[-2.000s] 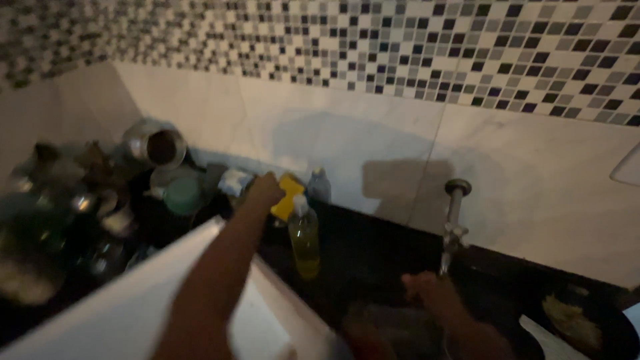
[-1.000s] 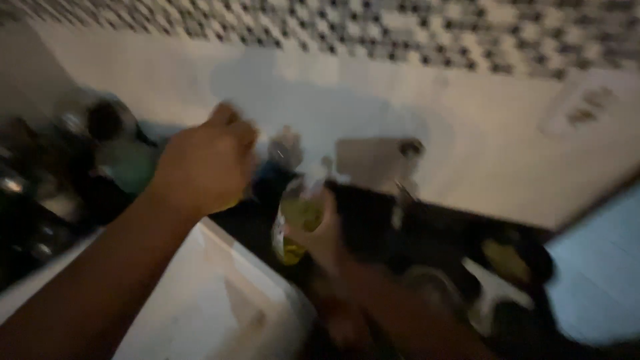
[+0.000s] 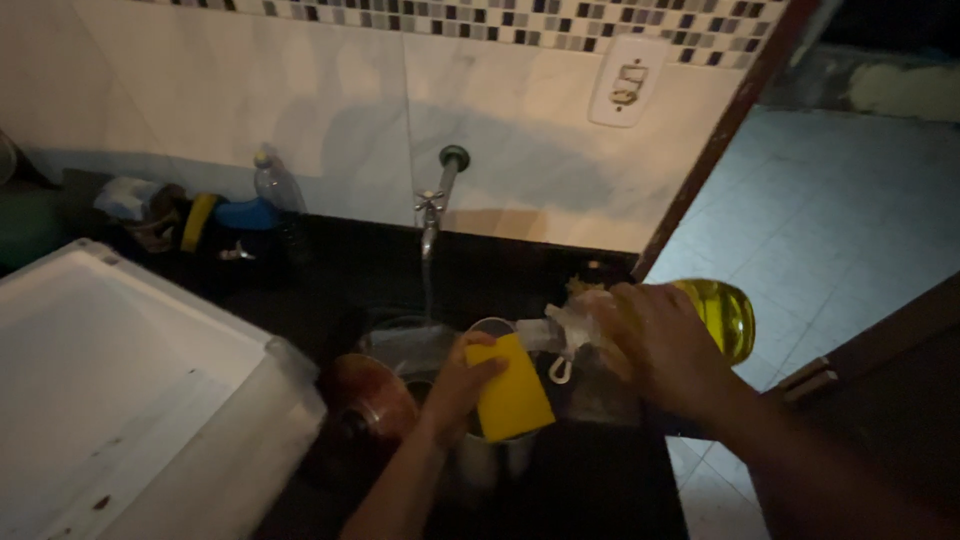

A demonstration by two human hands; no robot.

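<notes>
My left hand (image 3: 459, 386) grips a yellow sponge (image 3: 512, 388) by its left edge, over the sink. My right hand (image 3: 660, 345) is closed around a clear plastic bottle of yellow liquid (image 3: 716, 319), tipped on its side with its neck toward the sponge's upper edge. Behind the hands, a thin stream of water runs from the metal tap (image 3: 430, 214) on the wall. A reddish, bowl-like dish (image 3: 373, 394) lies left of my left hand. Whether liquid leaves the bottle cannot be seen.
A large white plastic tray (image 3: 172, 337) fills the left side. Along the wall stand a clear bottle (image 3: 277, 184), a blue object (image 3: 246, 214) and a yellow curved object (image 3: 198, 222). A wall switch plate (image 3: 628, 81) is at upper right, beside a doorway with a tiled floor (image 3: 817, 217).
My left hand has moved from the back of the counter to over the sink. The bottle, upright two seconds ago, is now tipped in my right hand. The view has swung right.
</notes>
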